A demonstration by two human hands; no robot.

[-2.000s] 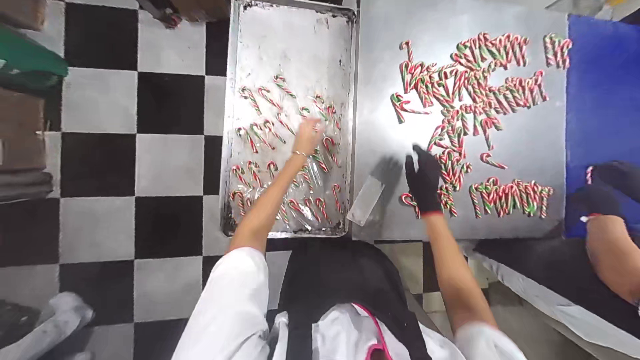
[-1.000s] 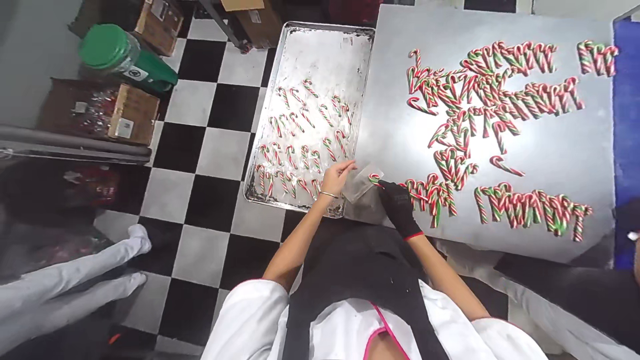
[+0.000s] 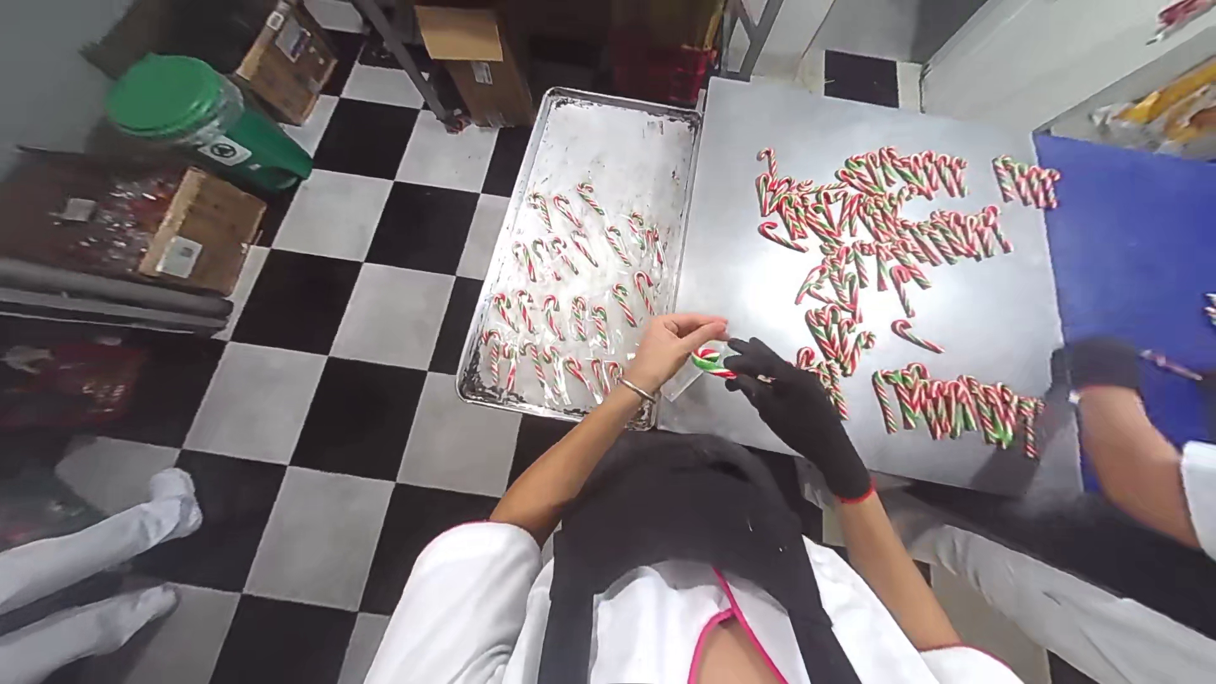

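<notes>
My left hand [image 3: 674, 350], bare with a bracelet at the wrist, pinches what looks like the edge of a clear plastic bag. In my right hand [image 3: 779, 385], in a black glove, is a red, white and green candy cane [image 3: 712, 363], its hooked end showing between the two hands. Clear bags [image 3: 680, 382] lie below it at the table's near left edge. Many unwrapped candy canes [image 3: 879, 214] are piled and lined up on the metal table [image 3: 731, 256]. Left of it, wrapped candy canes [image 3: 556, 318] lie in rows on a worn metal sheet tray [image 3: 600, 133].
A co-worker's gloved hand [image 3: 1102, 366] is over the table's right side, beside a blue surface [image 3: 1130, 237]. A green lidded bin [image 3: 204, 119] and cardboard boxes [image 3: 204, 228] stand at the left. Another person's legs [image 3: 104, 546] show at lower left on the checkered floor.
My left hand has moved from over the tray to the table's near left edge, meeting my right hand. My right hand now has a candy cane. The view has shifted to show more floor.
</notes>
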